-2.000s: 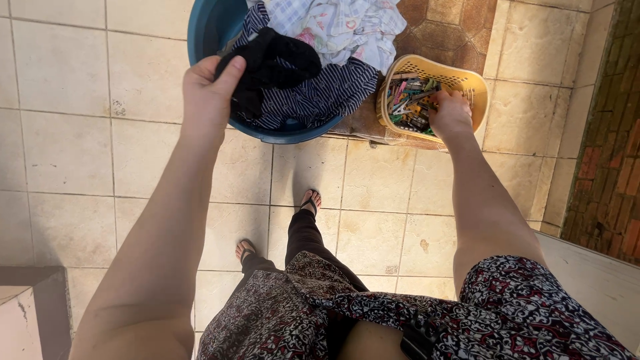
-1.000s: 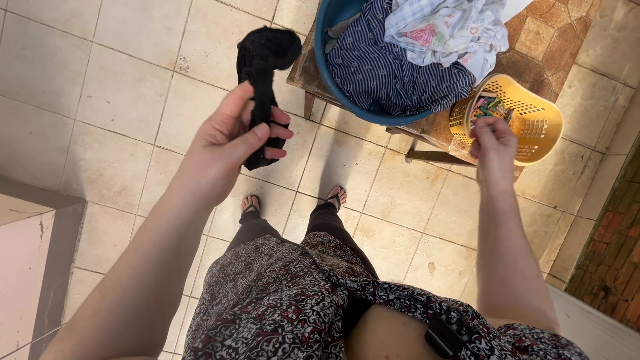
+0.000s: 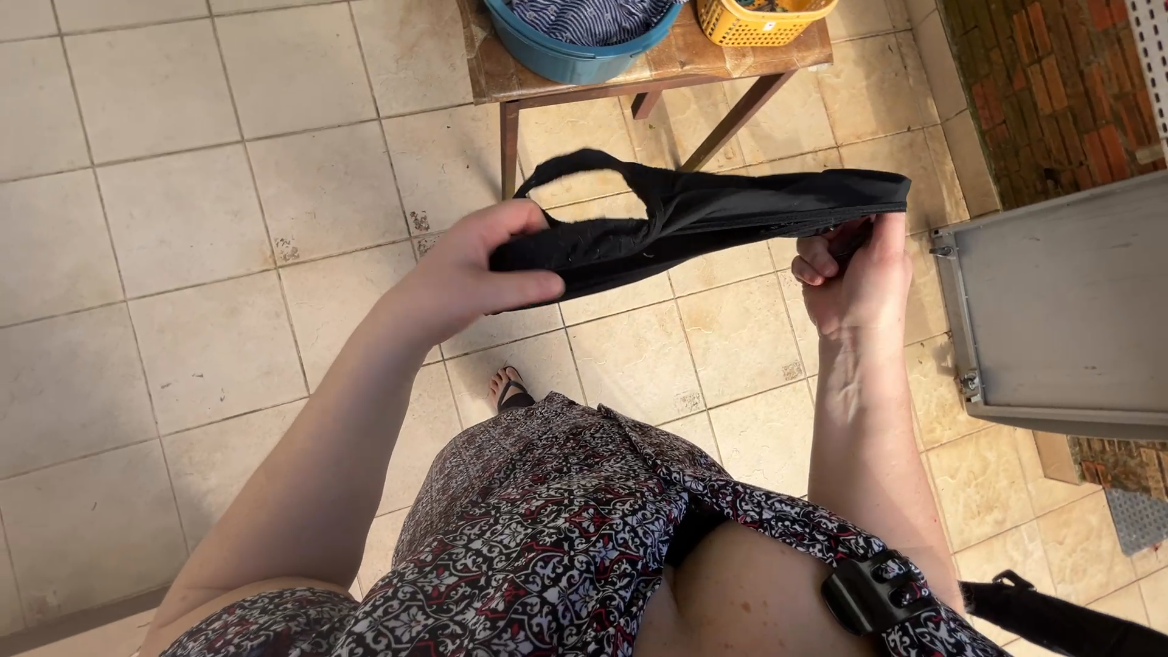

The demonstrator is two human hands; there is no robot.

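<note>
A black cloth garment (image 3: 730,205) is stretched between my two hands, with a loop-shaped opening near its left end. My left hand (image 3: 479,269) pinches that left end between thumb and fingers. At the other end my right hand (image 3: 858,269) has its fingers curled, with the thumb side inside the fabric's edge; whether it holds a small item from the basket cannot be seen. Beyond the garment, a blue plastic tub (image 3: 584,64) with striped navy cloth (image 3: 593,18) and a yellow plastic basket (image 3: 762,26) stand on a wooden table, both cut off by the top edge.
The wooden table (image 3: 730,59) has slender legs above the beige tiled floor (image 3: 210,210). A grey metal-framed panel (image 3: 1068,301) juts in at the right, near a brick-patterned surface (image 3: 1049,91). One foot in a flip-flop (image 3: 509,388) shows below.
My right hand has left the yellow basket and taken hold of the black garment, which hung from my left hand alone. The garment is now spread out. The view has shifted away from the table.
</note>
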